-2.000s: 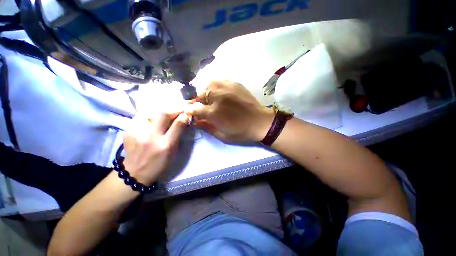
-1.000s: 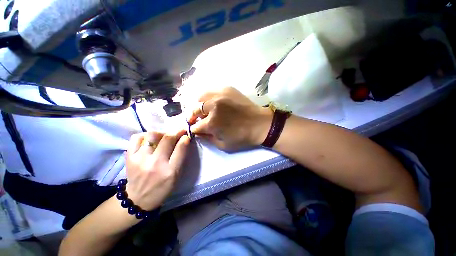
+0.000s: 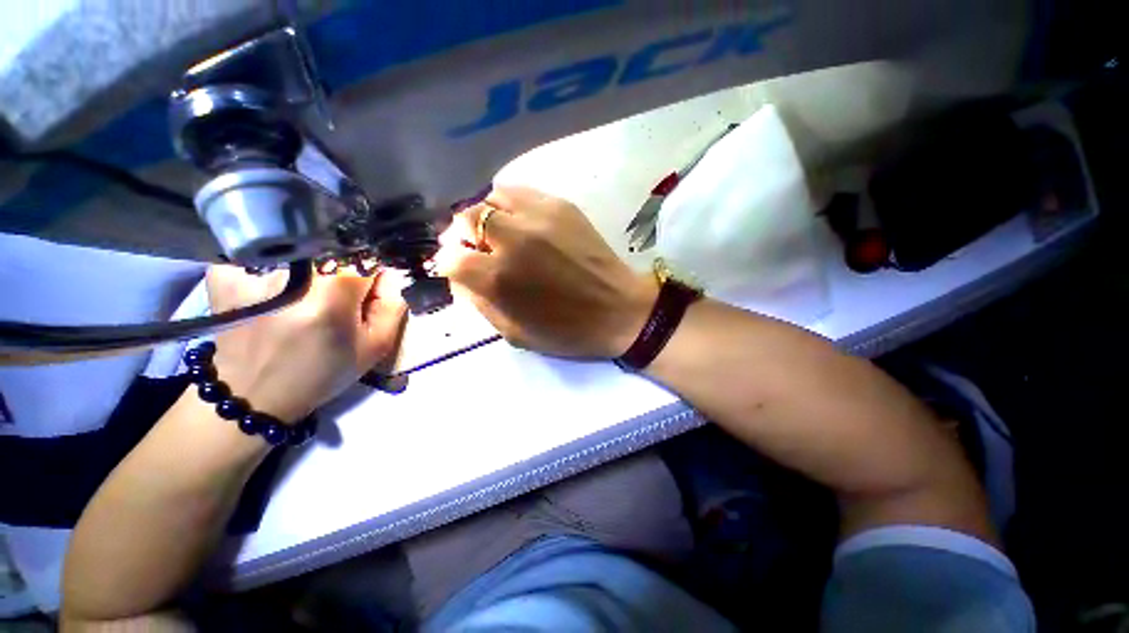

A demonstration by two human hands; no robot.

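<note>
The sewing machine [image 3: 594, 74] with "JACK" lettering spans the top of the view. My left hand [image 3: 310, 328] is at the left of the needle area, partly behind the machine head's parts, with its fingers bent down on the work. My right hand [image 3: 539, 272] is just right of the presser foot area, its fingertips curled in by the needle. What the fingertips hold is hidden. White cloth [image 3: 74, 284] lies left of my left hand, with a dark cloth [image 3: 118, 458] below it. A thin dark line runs between my hands on the white table.
Silver and red snips [image 3: 656, 204] lie on the machine bed beside a white piece [image 3: 743, 223]. A dark block [image 3: 947, 192] with a round red item [image 3: 867, 251] sits at the right. The ruler-marked table edge [image 3: 495, 482] runs along the front.
My hands were together at the fingertips, pinching a small dark piece; now they are apart. My left hand has moved left and up, under the machine head. My right hand has moved slightly up and left.
</note>
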